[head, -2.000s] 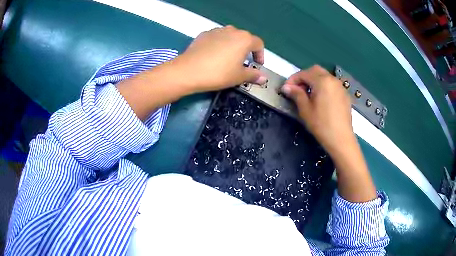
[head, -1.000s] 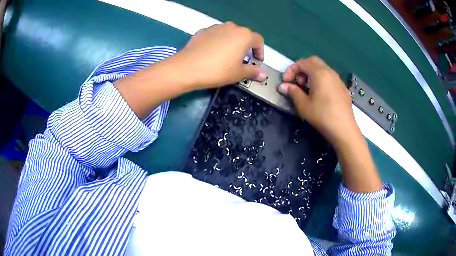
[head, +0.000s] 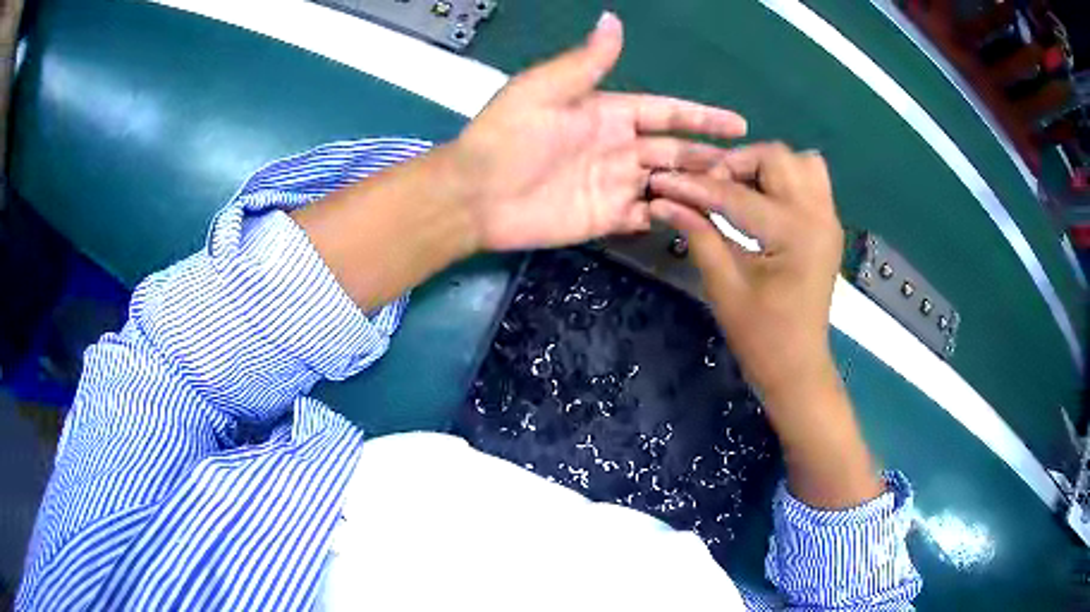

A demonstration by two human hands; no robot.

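Observation:
My left hand (head: 562,167) is turned palm up with its fingers spread, above the far edge of the tray. My right hand (head: 771,233) has its thumb and fingertips together against the lower fingers of my left hand. A small dark spot, perhaps a ring (head: 651,183), shows where they meet; which hand holds it is unclear. A grey metal plate (head: 653,251) lies below both hands, mostly hidden, with one round hole or fitting showing. The black tray (head: 622,383) holds many scattered glossy black rings.
Another grey plate with round brass-coloured centres (head: 908,293) lies on the green conveyor (head: 717,72) at the right. Part of a further plate (head: 412,14) shows at the top left. The white stripe (head: 956,377) runs between conveyor and green worktop (head: 215,108).
My left hand has let go of the plate and turned palm up. My right hand has moved from the plate to my left fingers. A plate has appeared at the top left.

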